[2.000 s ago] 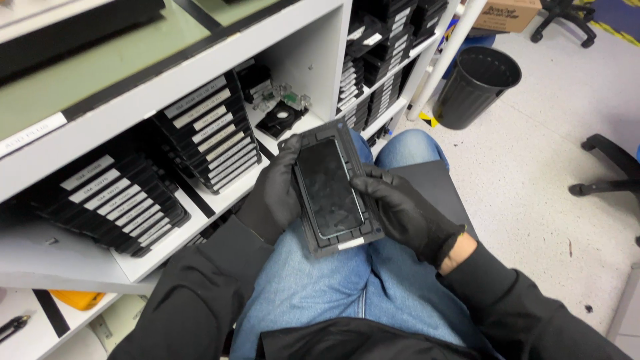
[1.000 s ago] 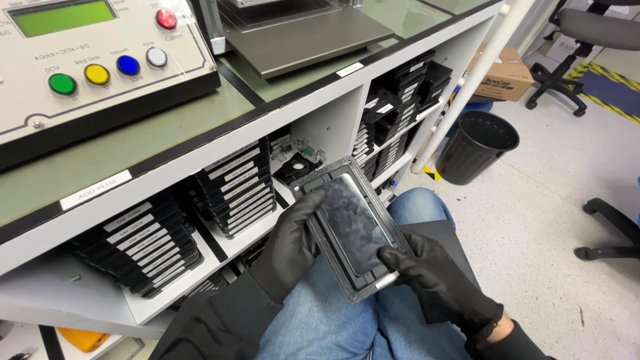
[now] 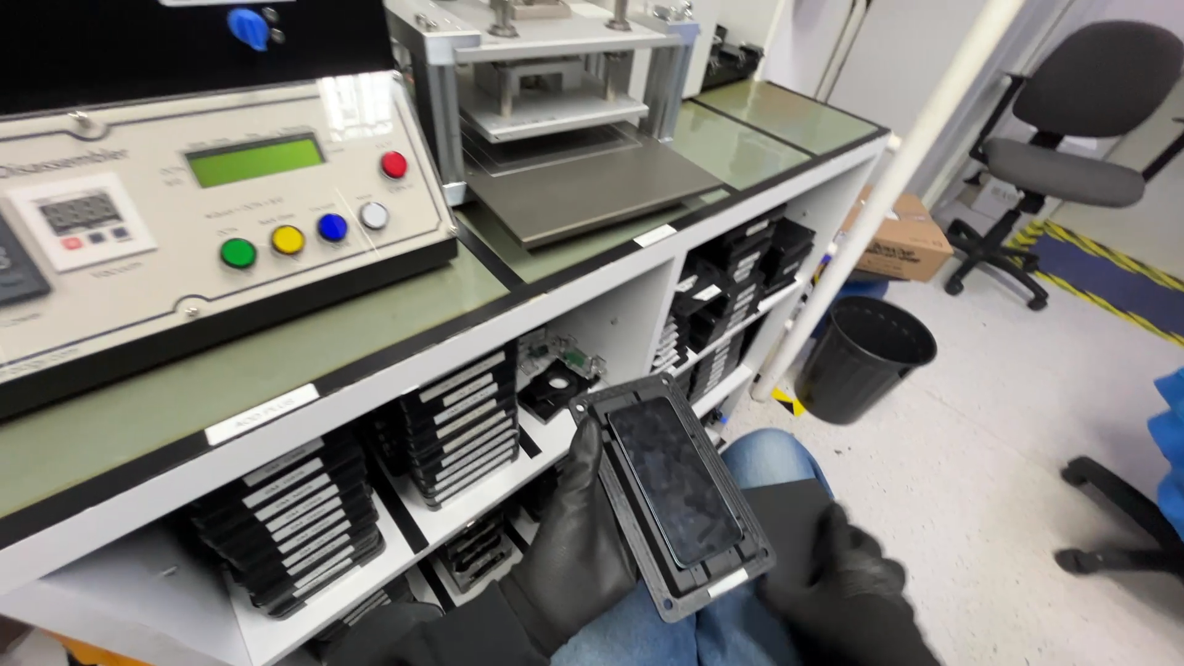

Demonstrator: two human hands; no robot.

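Observation:
My left hand (image 3: 583, 536), in a black glove, grips the left edge of a black plastic tray (image 3: 668, 606) above my lap. In the tray's recess lies a smartphone (image 3: 675, 481) with a dark, smudged screen facing up. My right hand (image 3: 846, 573), gloved too, is off the tray, to its lower right and beside a dark flat thing (image 3: 786, 518) over my knee. Its fingers are partly curled and blurred, so whether they are closed is unclear.
A control panel (image 3: 213, 203) with coloured buttons and a metal press (image 3: 592, 185) stand on the bench. Shelves below hold stacked black trays (image 3: 305, 518) (image 3: 462, 425). To the right are a white post (image 3: 888, 203), a black bin (image 3: 865, 361), a cardboard box (image 3: 897, 245) and an office chair (image 3: 1064, 166).
My right hand has let go of the tray and moved away to its right; my left hand keeps hold of it. The view has swung up toward the bench.

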